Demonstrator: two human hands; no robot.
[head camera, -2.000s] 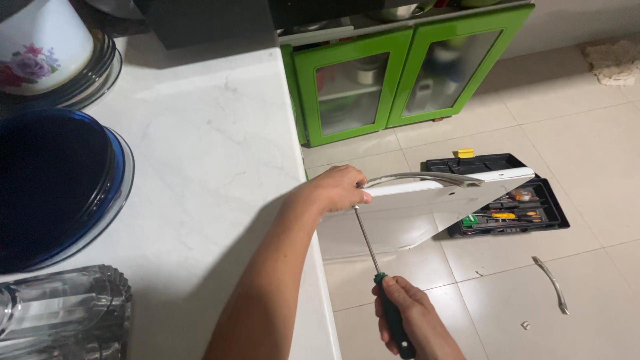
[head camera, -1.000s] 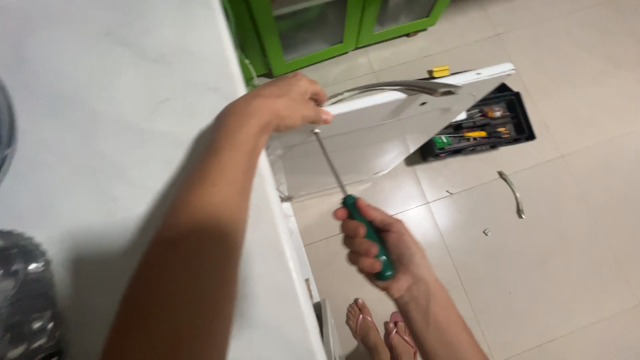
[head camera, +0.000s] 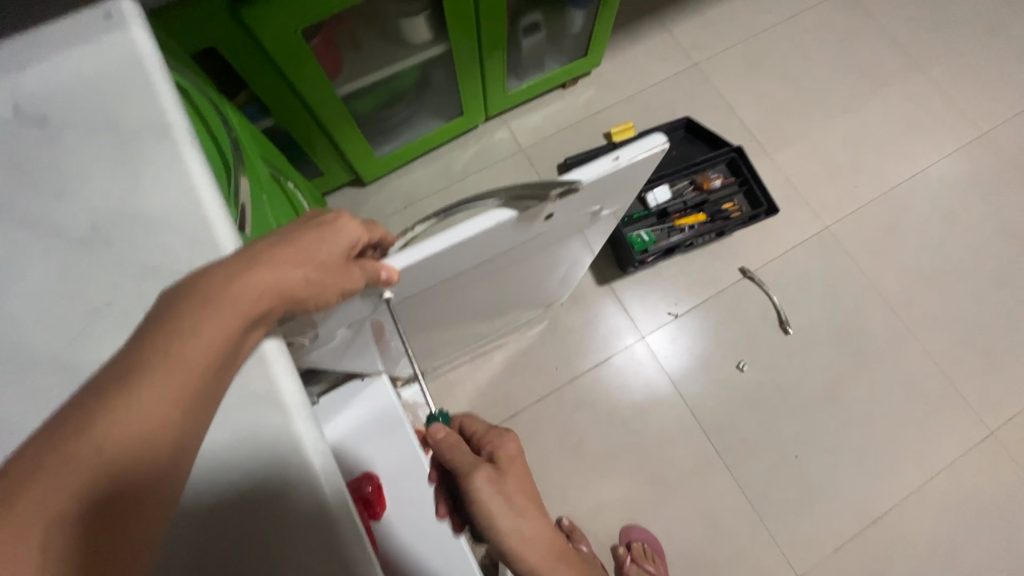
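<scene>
A white cabinet door stands swung out from under the counter. A curved metal handle lies along its outer side. My left hand grips the door's top edge at the handle's near end, its fingers on the far side. Below that hand, the tip of a screwdriver meets a small screw or fitting on the door's inner face. My right hand is closed around the screwdriver's green handle. A small dark hole shows farther along the door.
On the tiled floor, an open black toolbox holds several tools. A second curved metal handle and a small metal piece lie nearby. The white countertop is at the left, green cabinets behind. Feet in pink flip-flops are below.
Both hands keep their places on the door and screwdriver, and the screwdriver's tip remains at the same spot. The view has shifted and tilted, bringing the inside of the white cabinet into sight.
</scene>
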